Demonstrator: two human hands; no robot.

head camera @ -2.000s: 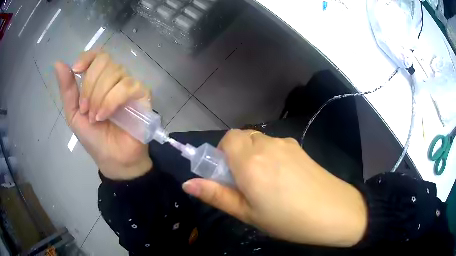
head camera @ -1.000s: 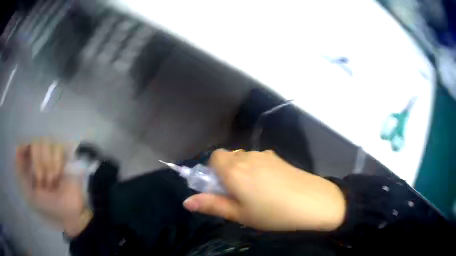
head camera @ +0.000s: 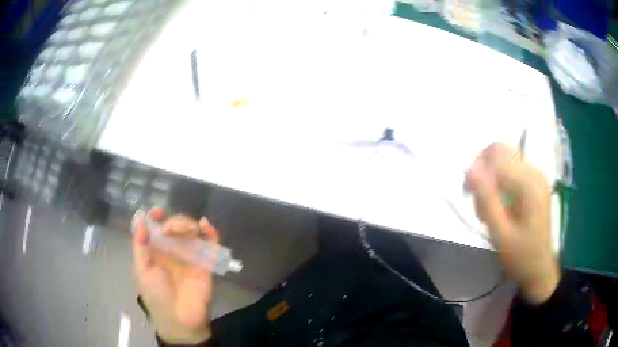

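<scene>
My left hand (head camera: 175, 278) holds a clear, frosted syringe barrel (head camera: 186, 249) above the floor, left of my lap. The barrel's nozzle points right and slightly down. My right hand (head camera: 511, 210) is over the right end of the white sheet and is blurred. Its fingers are bent. A thin dark stick shows beside its fingers, but I cannot tell whether the hand holds it. The dispensing syringe cannot be made out.
The white sheet (head camera: 291, 101) bears a dark slim tool (head camera: 195, 76), small yellow bits (head camera: 238, 102) and a small dark clip (head camera: 387, 135). Blister trays (head camera: 81, 54) stand at left. A cable (head camera: 406, 278) hangs over the front edge. A plastic bag (head camera: 572, 64) lies back right.
The view has swung up onto the bench. My right hand has moved from the lap to the bench's right end, and the dispenser no longer shows in it. The barrel's nozzle is free of the needle tip.
</scene>
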